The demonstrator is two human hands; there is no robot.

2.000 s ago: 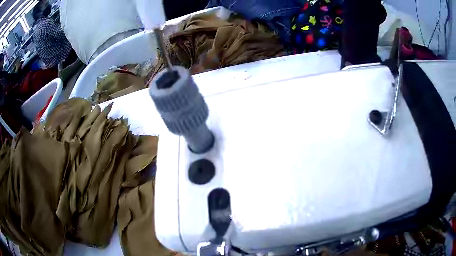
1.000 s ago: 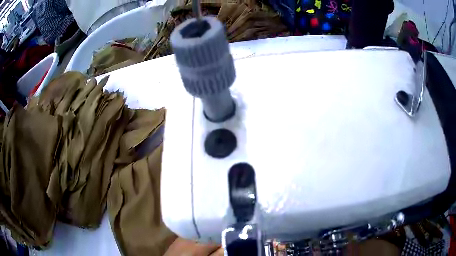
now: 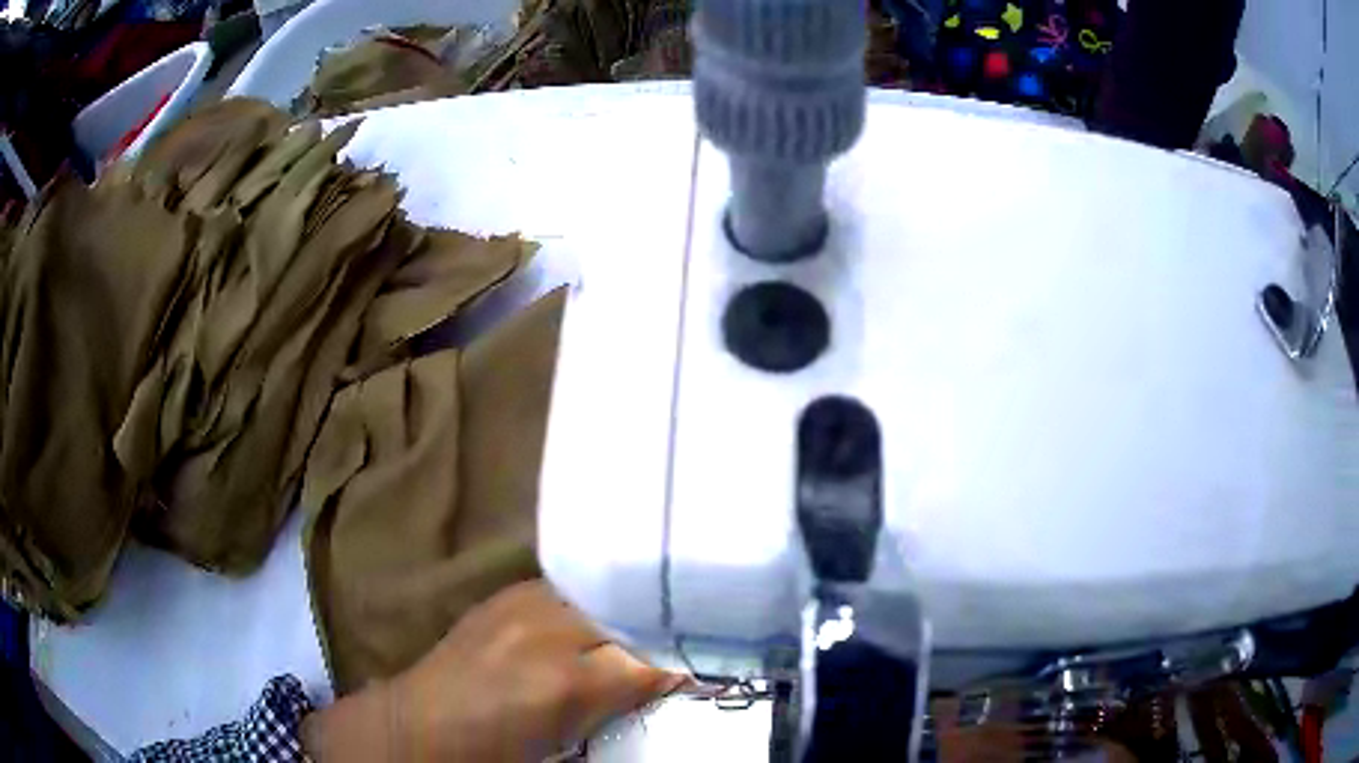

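Note:
The white sewing machine head [image 3: 1014,373] fills the middle and right. A khaki-brown cut panel [image 3: 395,537] lies at its left end, its right edge hidden by the head. My left hand [image 3: 492,678], in a checked cuff, lies at the panel's lower edge. Its fingertips run toward the head's lower left corner, and its grip cannot be told. A sliver of skin, apparently my right hand [image 3: 1028,750], shows behind metal parts at the bottom edge; its fingers are hidden. The needle area is hidden.
A ruffled heap of brown panels [image 3: 194,358] lies on the white table [image 3: 209,641] at left. A ribbed grey knob [image 3: 781,90] stands on the head. White tubs [image 3: 336,45] with brown cloth stand behind. Dark patterned cloth [image 3: 1021,52] is at the back.
The view has shifted, so the machine head sits further right and higher. My left hand has come into clear view at the bottom. The panel's right part is spread beside the head.

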